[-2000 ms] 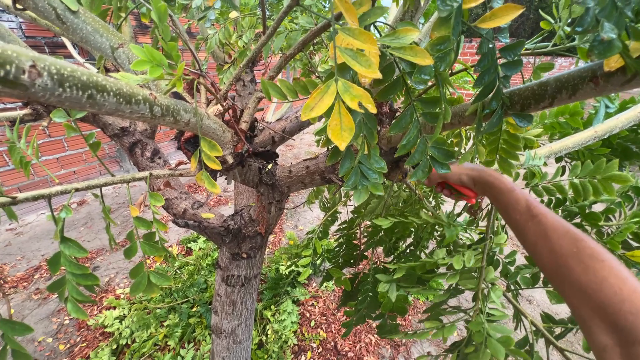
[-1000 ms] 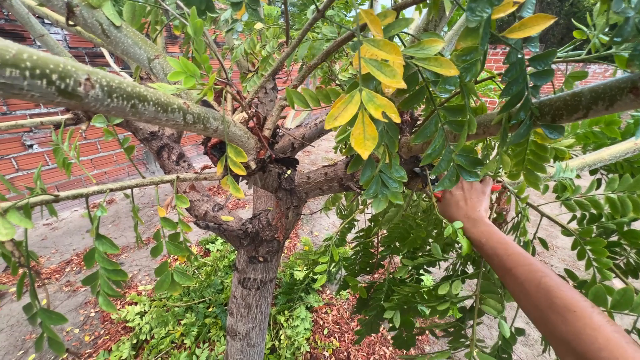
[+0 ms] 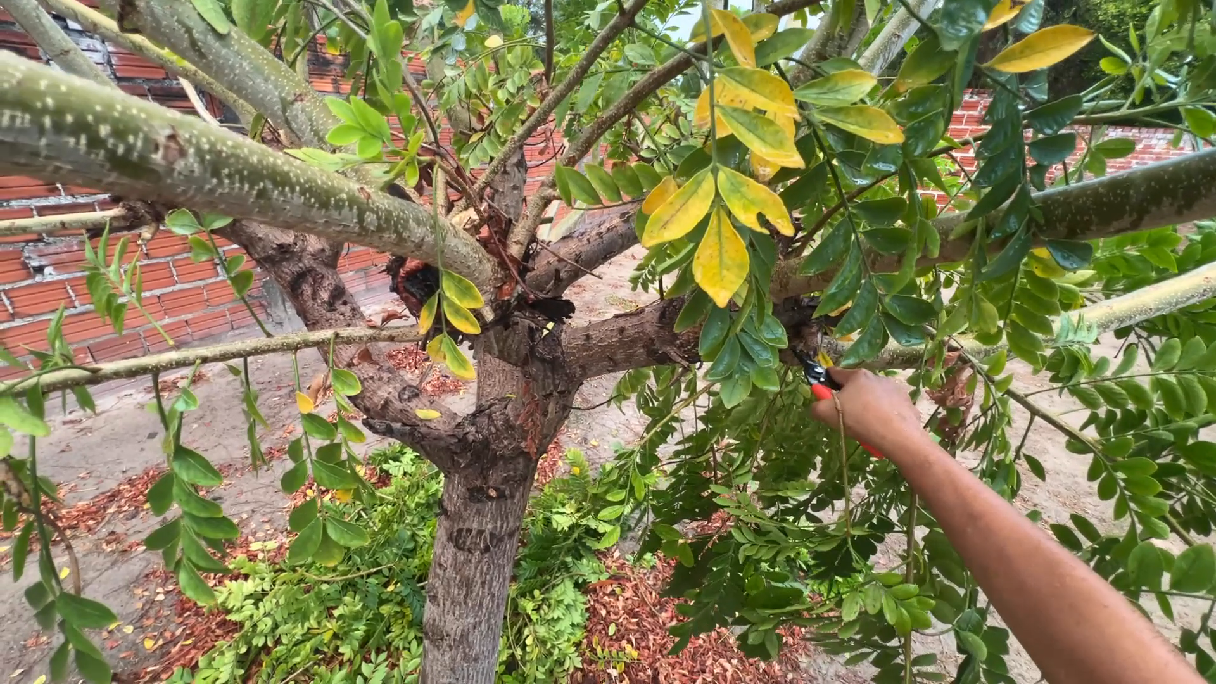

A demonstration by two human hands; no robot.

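Note:
My right hand (image 3: 876, 410) is closed around red-handled pruning shears (image 3: 819, 378) at right of centre. Their dark metal head points up and left, against the underside of a thick brown limb near where a paler branch (image 3: 1130, 306) meets it; leaves partly cover that spot, and whether the blades are apart cannot be told. The tree trunk (image 3: 480, 560) stands left of my hand, its rough limb (image 3: 636, 340) reaching toward the shears. Yellow leaves (image 3: 719, 256) hang just above and left of the hand. My left hand is out of view.
A thick speckled branch (image 3: 218, 176) crosses the upper left, with a thin branch (image 3: 209, 353) below it. Drooping green leaves surround my forearm. Behind are a red brick wall (image 3: 57, 299) and sandy ground with dry reddish leaves (image 3: 655, 632). Cut-looking foliage lies around the trunk's base.
My right hand has turned at the limb, and the shears' dark head now shows beside the wood. A second ago mostly the red handles showed around the hand.

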